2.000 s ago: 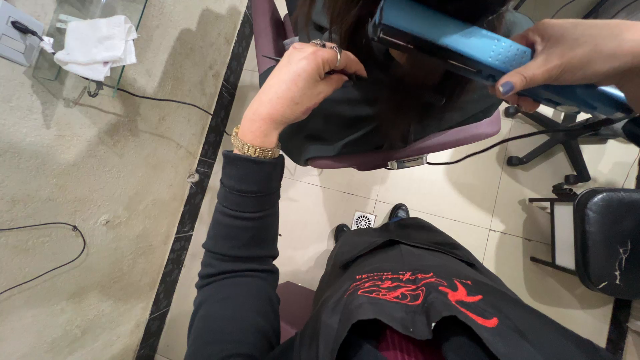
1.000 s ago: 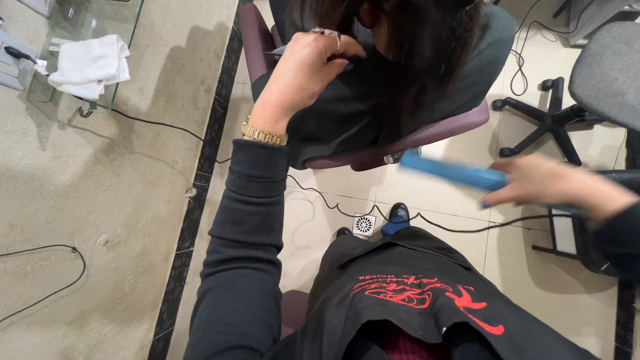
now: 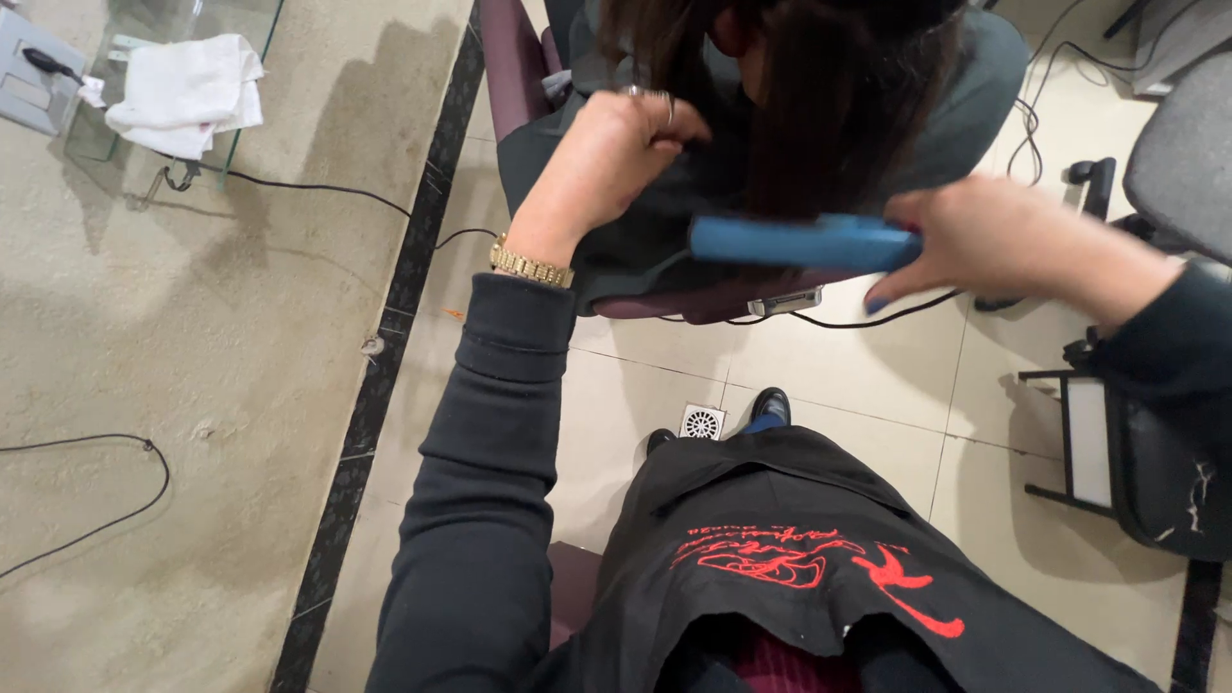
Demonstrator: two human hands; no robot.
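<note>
At the top centre sits a person with long dark hair (image 3: 818, 115), covered by a dark cape (image 3: 654, 260). My left hand (image 3: 616, 159), with rings and a gold watch at its wrist, is curled beside the hair; whether strands lie between its fingers is hard to tell. On the right, my right hand (image 3: 991, 241) holds a blue hair straightener (image 3: 799, 243) by one end. Blurred by motion, the straightener lies level across the lower ends of the hair; whether hair is between its plates does not show.
The person's chair has a purple edge (image 3: 664, 306). A white towel (image 3: 188, 91) rests on a glass shelf (image 3: 91, 140) at the left. Right of me stand a grey wheeled chair (image 3: 1189, 154) and a black seat (image 3: 1169, 472). Black cords (image 3: 885, 322) run behind the chair and along the wall.
One second ago the straightener was lower and away from the hair; my right hand has raised it to the hair ends. Two seconds ago it was high against the hair. My left hand stays beside the hair.
</note>
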